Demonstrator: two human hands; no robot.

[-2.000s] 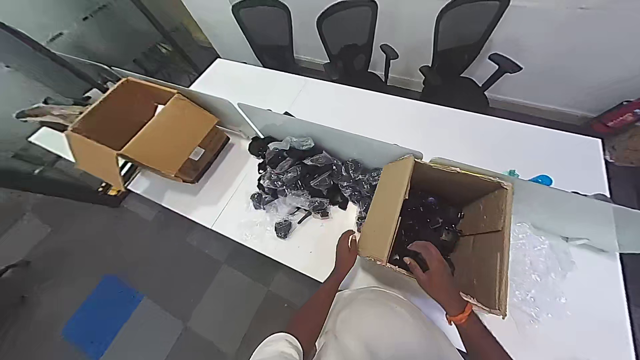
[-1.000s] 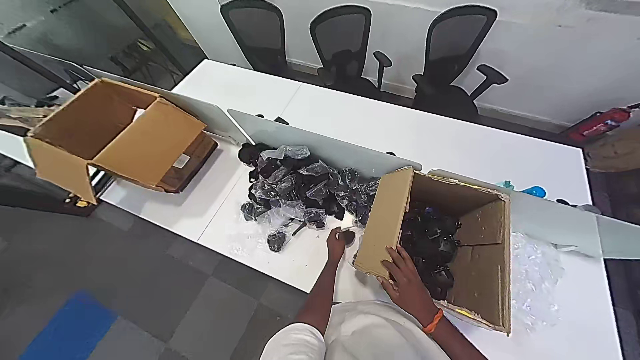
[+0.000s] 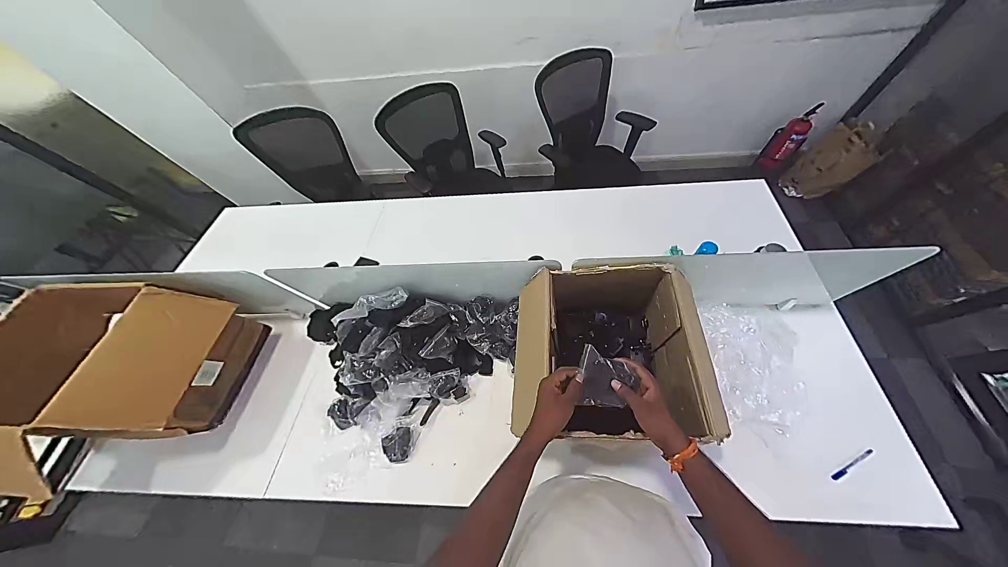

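Observation:
Above the near part of an open cardboard box (image 3: 531, 358), my left hand (image 3: 557, 398) and my right hand (image 3: 650, 398) hold a clear plastic bag (image 3: 596, 378) between them, one at each side. Something dark shows at the bag's right end, partly hidden by my right fingers. Deeper in the box lie several black items (image 3: 602, 331), too dark to name. Left of the box, a heap of black items in clear plastic bags (image 3: 417, 346) spreads over the white table (image 3: 441, 476). An orange band is on my right wrist.
A second cardboard box (image 3: 134, 362) stands open at the left. Empty-looking clear plastic bags (image 3: 752, 370) and a pen (image 3: 852, 465) lie to the right. A low glass divider (image 3: 417, 277) runs behind the heap; black mesh chairs (image 3: 579, 118) stand beyond the table.
My left hand has moved from the table beside the heap to over the box. My right hand has left the box's left flap; both hands now hold a clear bag. The view has turned.

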